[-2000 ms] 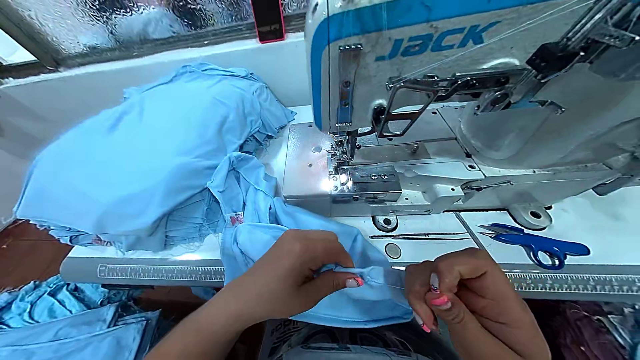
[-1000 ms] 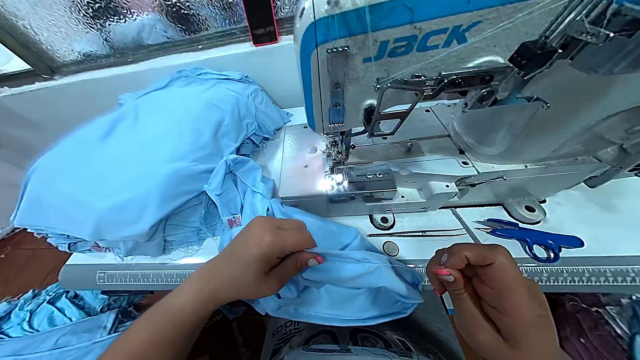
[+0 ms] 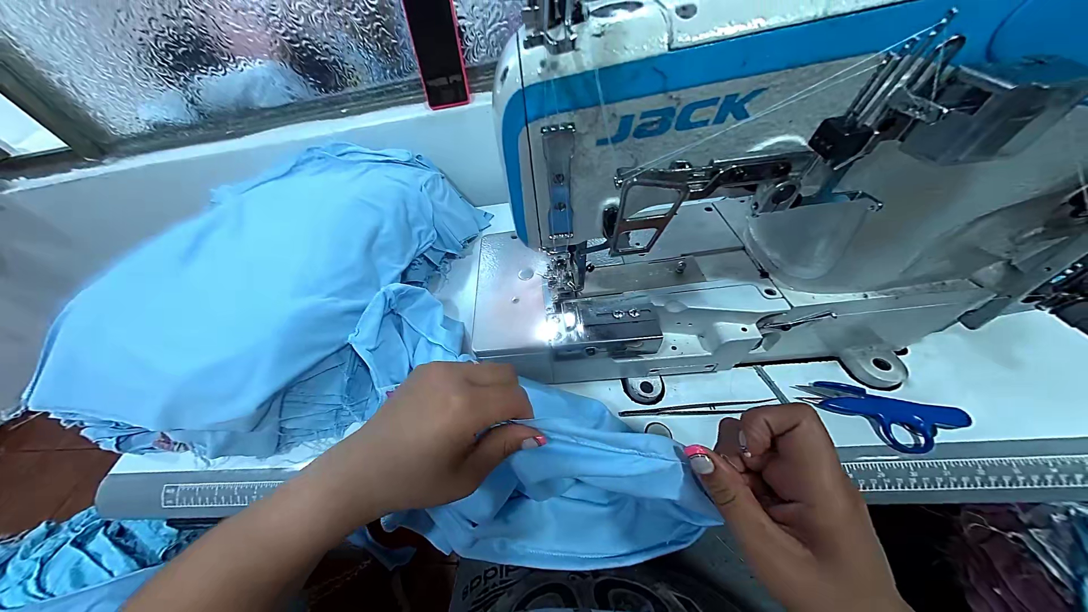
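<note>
A light blue fabric garment (image 3: 586, 510) lies over the front edge of the sewing table, below the presser foot of a Jack sewing machine (image 3: 663, 110). My left hand (image 3: 450, 433) pinches it near a seam, thumb on top. At the garment's right end is my right hand (image 3: 773, 493), its thumb and curled fingers at the cloth edge; whether it grips the cloth or a thread there is hard to tell. Blue-handled thread snips (image 3: 901, 416) lie on the table to the right of that hand. Thin metal tweezers (image 3: 697, 409) rest behind the garment.
A large pile of light blue cut fabric (image 3: 221, 289) covers the table's left side. More blue cloth (image 3: 85, 552) is at the lower left, below the table. A measuring tape strip (image 3: 977, 474) runs along the front edge. A red-edged phone (image 3: 438, 51) leans at the window.
My right hand has come back to the garment's right end after standing a little apart from it one second ago. My left hand still holds the cloth.
</note>
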